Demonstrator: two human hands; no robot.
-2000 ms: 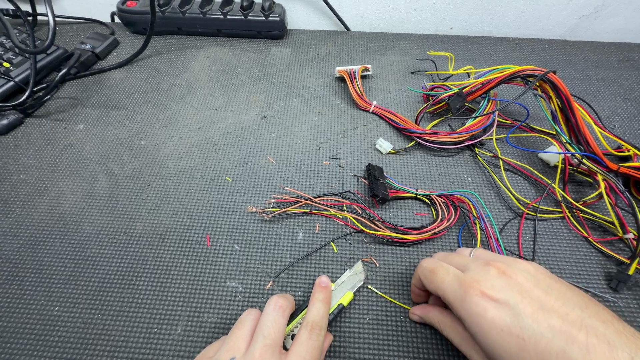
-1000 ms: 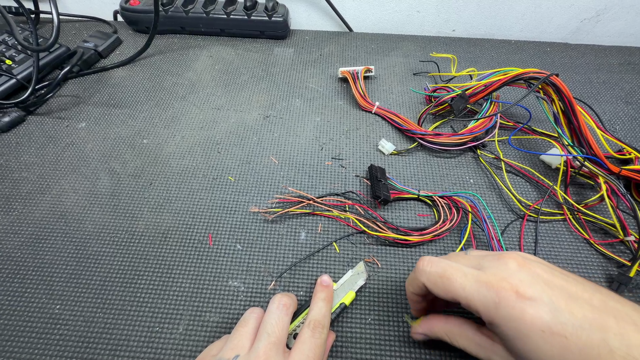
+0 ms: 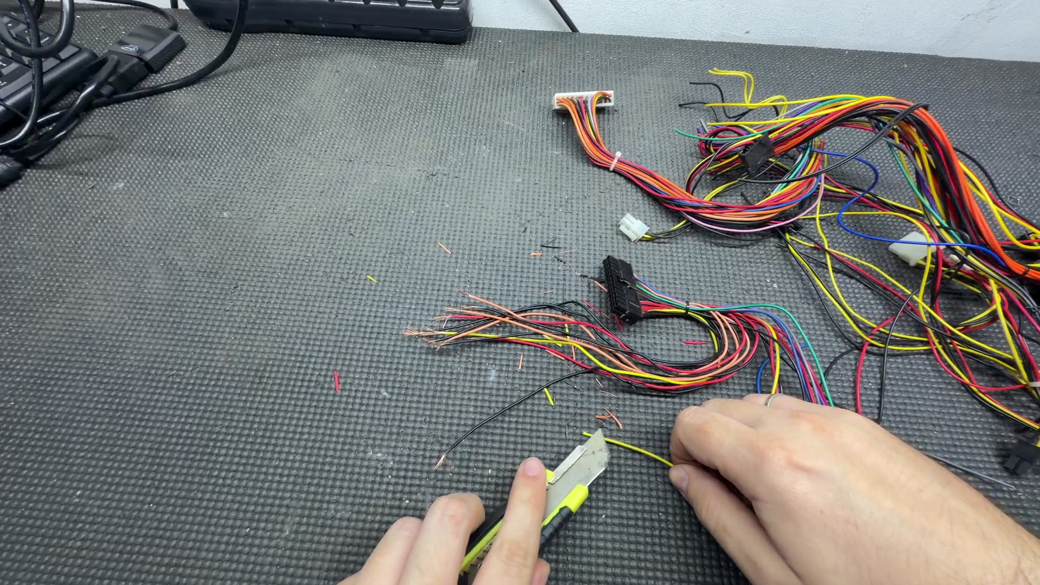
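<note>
My left hand (image 3: 479,528) grips a utility knife (image 3: 556,508) with a yellow and black handle, index finger along its top, blade out and pointing up and right. My right hand (image 3: 780,479) pinches a thin yellow wire (image 3: 634,448) between thumb and fingers. The wire's free end lies at the blade's tip; whether they touch I cannot tell. Just above the hands lies a wire bundle (image 3: 650,366) with bare copper ends at its left and a black multi-pin connector (image 3: 621,290). One black wire (image 3: 504,410) with a stripped end curves off below it.
A large tangled wire harness (image 3: 918,162) fills the right side, with a white connector (image 3: 583,100) and a small white plug (image 3: 633,227) at its left. Copper strands and insulation scraps (image 3: 549,396) are scattered on the black textured mat (image 3: 203,325). A power strip (image 3: 349,16) and black cables (image 3: 106,73) lie at the back left.
One second ago the yellow wire's free end was out of sight at my right hand; now it extends left to the blade, as it did two seconds ago. My left hand has hardly moved.
</note>
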